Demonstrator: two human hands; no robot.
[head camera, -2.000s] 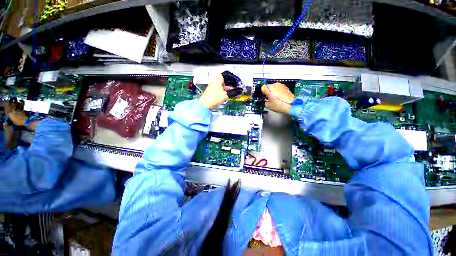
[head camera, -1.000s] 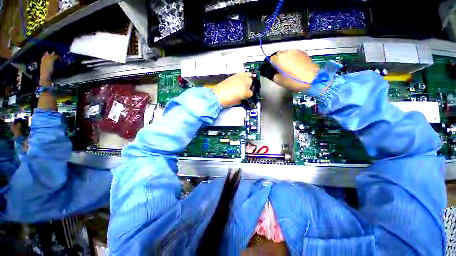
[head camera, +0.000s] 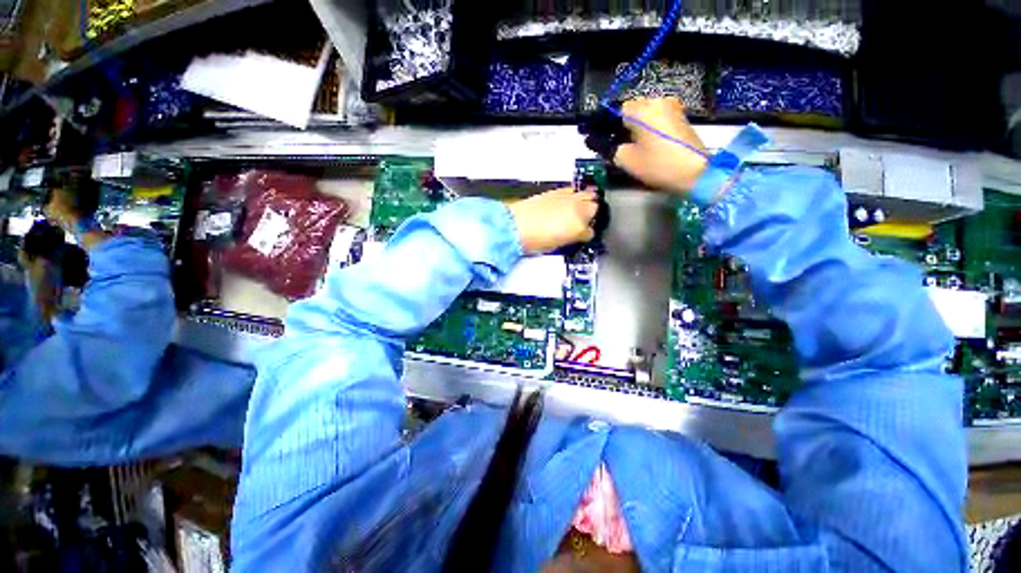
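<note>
A green circuit board (head camera: 459, 330) lies on the conveyor in front of me, with a white-grey block (head camera: 504, 157) at its far edge. My left hand (head camera: 560, 218) is over the board's right side, its black-covered fingertips down at the upper right part of the board. My right hand (head camera: 644, 143) is at the far rail by the board's upper right corner, below the bins, with black-covered fingertips and a blue wrist strap (head camera: 733, 162). The fingertips of both hands are too dark to tell if they pinch a small part.
Bins of blue components (head camera: 780, 92) and silver-grey components (head camera: 663, 84) stand on the shelf beyond the rail. Another board (head camera: 728, 325) lies to the right, a red bag (head camera: 280, 235) to the left. Another person's blue sleeve (head camera: 129, 291) is at far left. A red wire (head camera: 582, 354) shows near the front rail.
My left hand has moved right from the upper block to the board's right edge. My right hand has risen from the board's corner towards the bins. The neighbour's raised hand has come down.
</note>
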